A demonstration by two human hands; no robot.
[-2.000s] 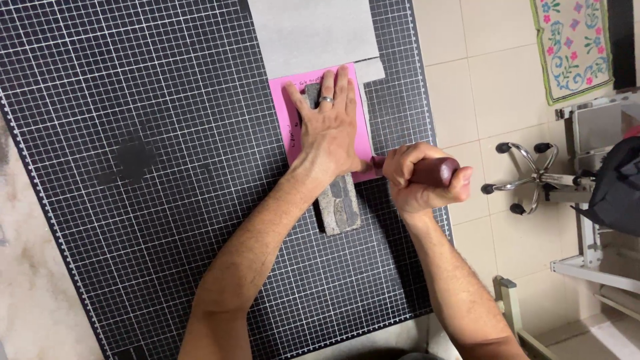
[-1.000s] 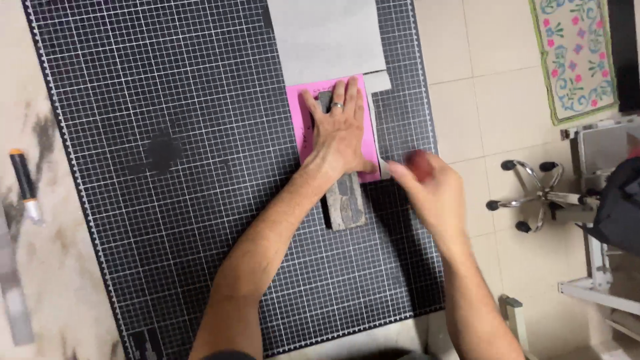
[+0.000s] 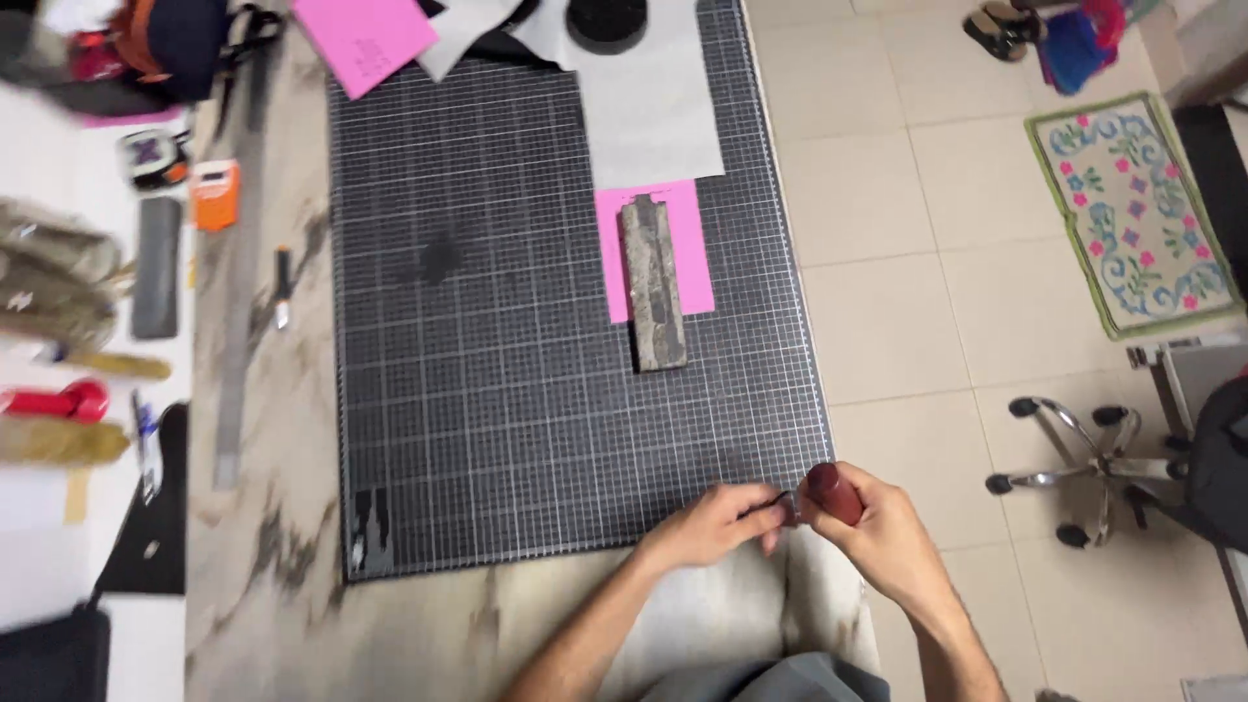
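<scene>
My right hand point(image 3: 873, 517) is closed around the dark red handle point(image 3: 836, 494) of a tool at the table's right front edge. Close beside its metal end is my left hand point(image 3: 726, 525), fingers bent around a small dark piece that is too small to identify. Away from both hands, a worn grey metal bar point(image 3: 655, 288) lies lengthwise over a pink card template point(image 3: 697, 249) on the black gridded cutting mat point(image 3: 507, 419). Pale grey sheet material point(image 3: 658, 127) runs from the card's upper edge to the top of the mat.
A round black weight point(image 3: 606, 19) sits on the sheet. Another pink card point(image 3: 366, 44) lies at the mat's upper left. Left of the mat are a steel ruler point(image 3: 232, 370), a small knife point(image 3: 283, 288) and an orange device point(image 3: 215, 195). A wheeled chair base point(image 3: 1097, 468) stands at right.
My left hand has left the bar and pink card and come down to the table's front edge. My right hand has moved there too, with the red-handled tool. The view has shifted widely.
</scene>
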